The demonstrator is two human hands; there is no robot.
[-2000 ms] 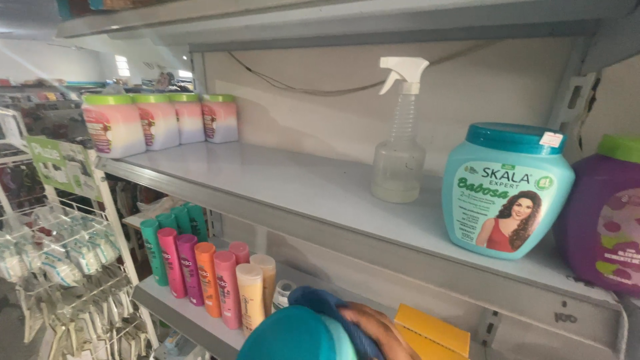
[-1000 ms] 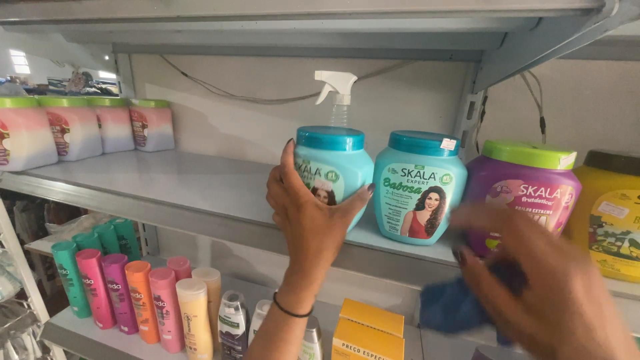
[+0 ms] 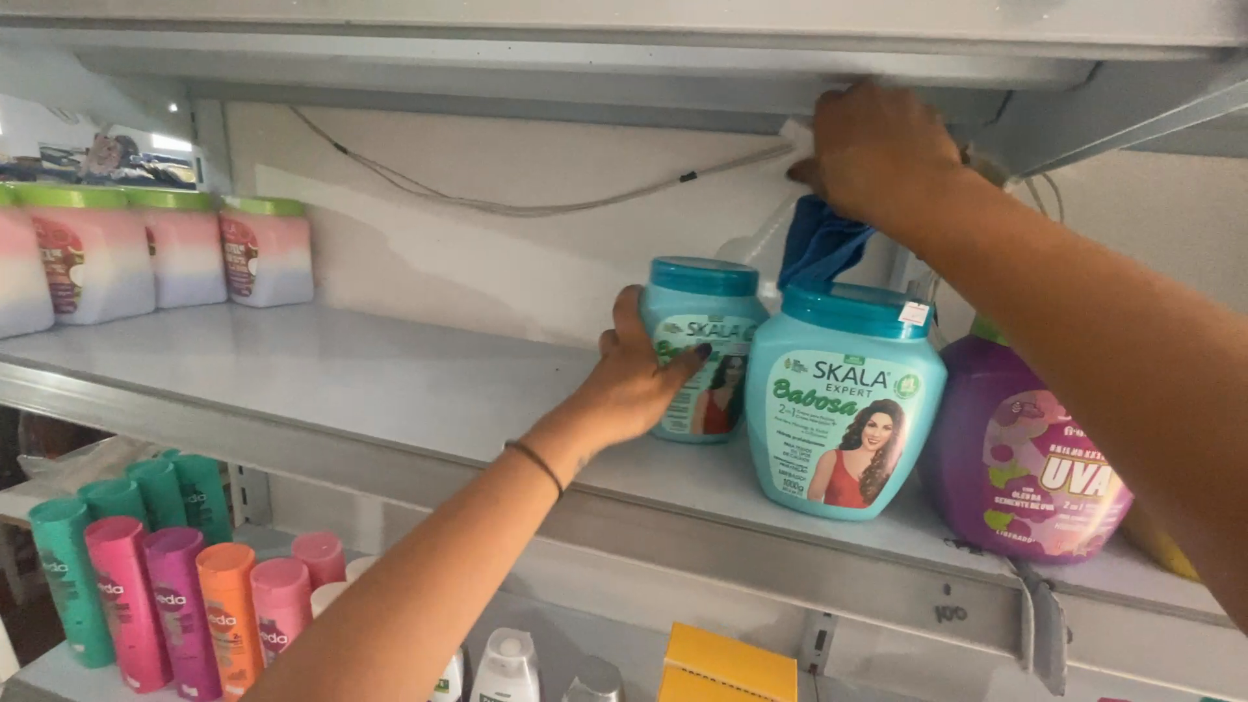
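My left hand [image 3: 639, 375] grips a turquoise Skala Babosa jar [image 3: 704, 302] from its left side, on the grey metal shelf [image 3: 419, 375]. Right beside it stands a second, nearer Skala Babosa jar [image 3: 846, 409] with a price sticker on its lid. Above and behind the jars, my right hand [image 3: 873, 151] is closed round the white head of the spray bottle [image 3: 765, 239], whose clear body is mostly hidden behind the jars. A blue cloth [image 3: 824, 239] hangs from the same hand.
A purple Skala jar [image 3: 1024, 458] stands at the right, partly behind my right arm. Tricolour jars with green lids [image 3: 268, 253] stand at the left. Shampoo bottles [image 3: 229, 614] and a yellow box [image 3: 726, 668] are on the shelf below. A cable [image 3: 546, 210] droops along the back panel; another shelf is overhead.
My left hand and its jar are now farther back, beside the other Babosa jar. My right hand has moved up from in front of the purple jar and has taken hold of the spray bottle.
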